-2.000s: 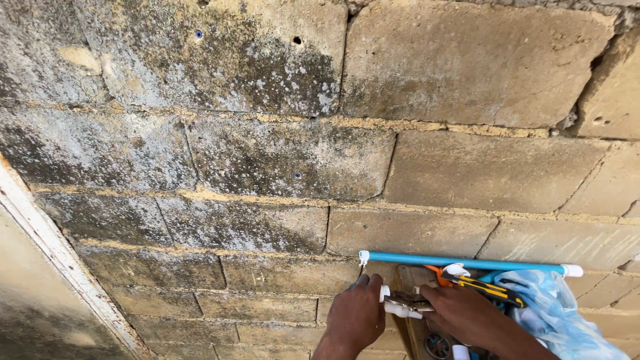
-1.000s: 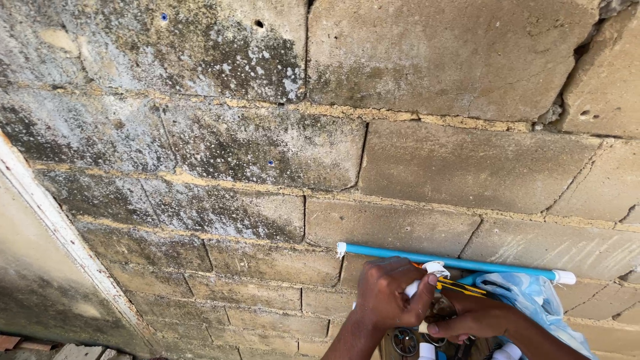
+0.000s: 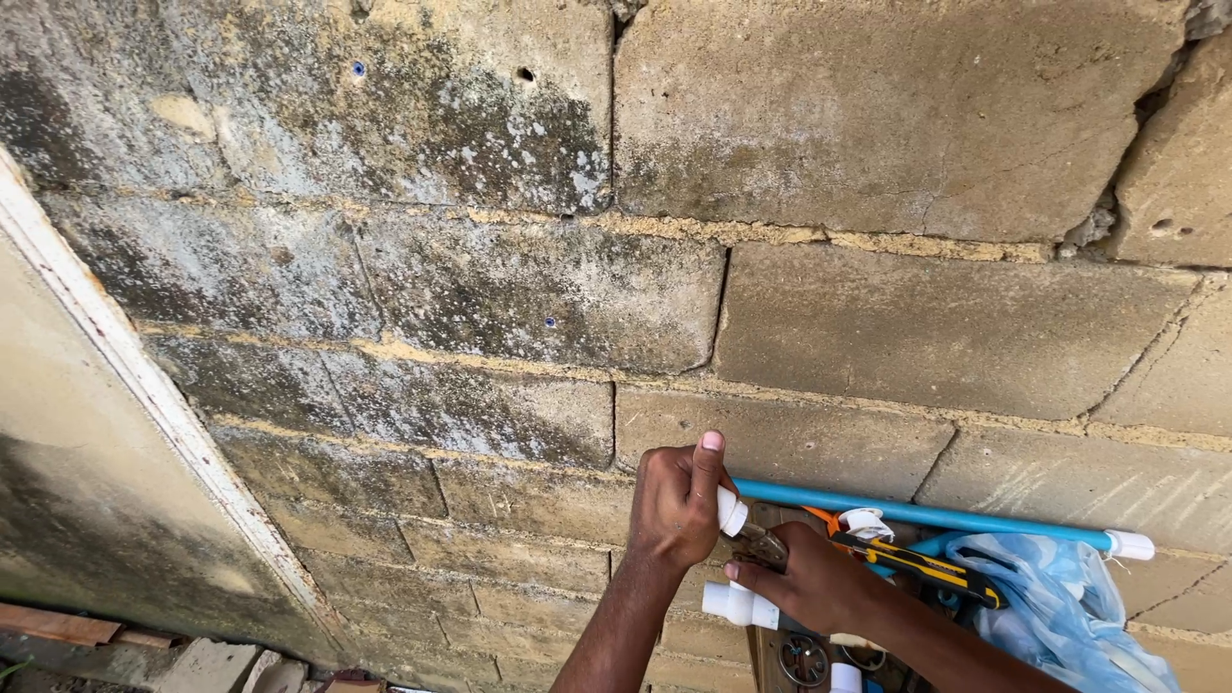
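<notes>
My left hand (image 3: 676,505) is closed, thumb up, around a white plastic pipe fitting (image 3: 731,511) at lower centre. My right hand (image 3: 828,582) grips metal pliers (image 3: 758,547), whose head meets that fitting. Below its fingers is a white PVC tee fitting (image 3: 741,604); whether the hand holds it cannot be told. A blue PVC pipe (image 3: 895,508) runs right behind the hands to a white end piece (image 3: 1130,545); its left end is hidden. Beside the right hand lie a yellow and black utility knife (image 3: 929,570) and a roll of white thread tape (image 3: 865,524).
A block wall (image 3: 866,318) fills most of the view, with blue wall plugs (image 3: 358,68) in it. A blue plastic bag (image 3: 1049,597) and small fittings (image 3: 846,678) crowd the wooden surface (image 3: 767,654) at lower right. A rusty white metal frame (image 3: 173,414) slants at left.
My hands were close together beside the knife a second ago; now the left thumb is raised and the pliers show between them. The view has shifted somewhat.
</notes>
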